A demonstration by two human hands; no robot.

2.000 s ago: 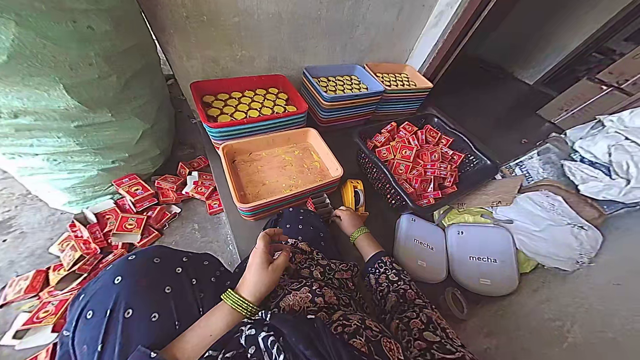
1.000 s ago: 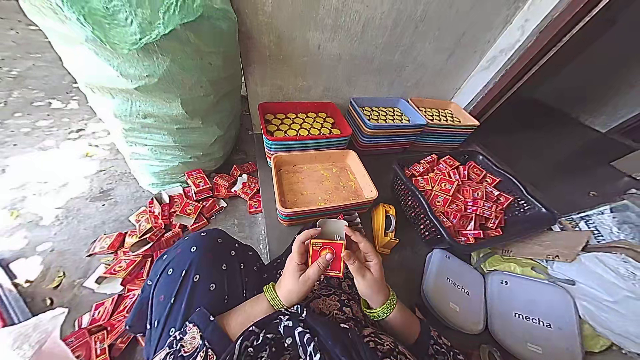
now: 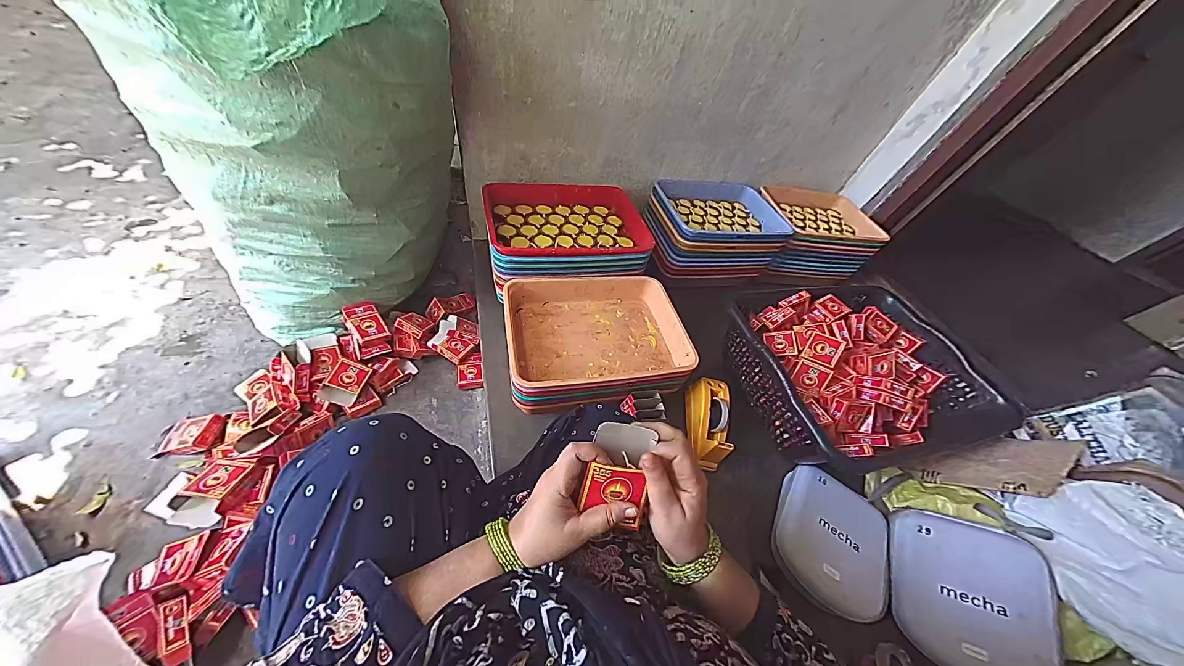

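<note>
A small red cardboard box [image 3: 612, 490], its pale top flap raised, is held upright over my lap. My left hand [image 3: 566, 504] grips it from the left, thumb across its printed front. My right hand [image 3: 677, 490] is at its right edge, fingers by the raised flap; what the fingertips hold there is hard to tell. Just beyond my hands are a yellow tape dispenser [image 3: 709, 424] and another small open box [image 3: 645, 404]. An orange tray [image 3: 599, 377] with yellow residue tops a stack in front of me.
Red box [image 3: 222, 478] heaps lie on the floor at left, by a green sack [image 3: 305, 157]. Tray stacks [image 3: 566, 262] with yellow-topped round pieces stand by the wall. At right are a black basket [image 3: 971, 407] of red boxes and two grey lidded cases [image 3: 973, 583].
Two seconds ago my hands were apart, the right one near the tape dispenser; since then they have come together around a red box. The view has shifted.
</note>
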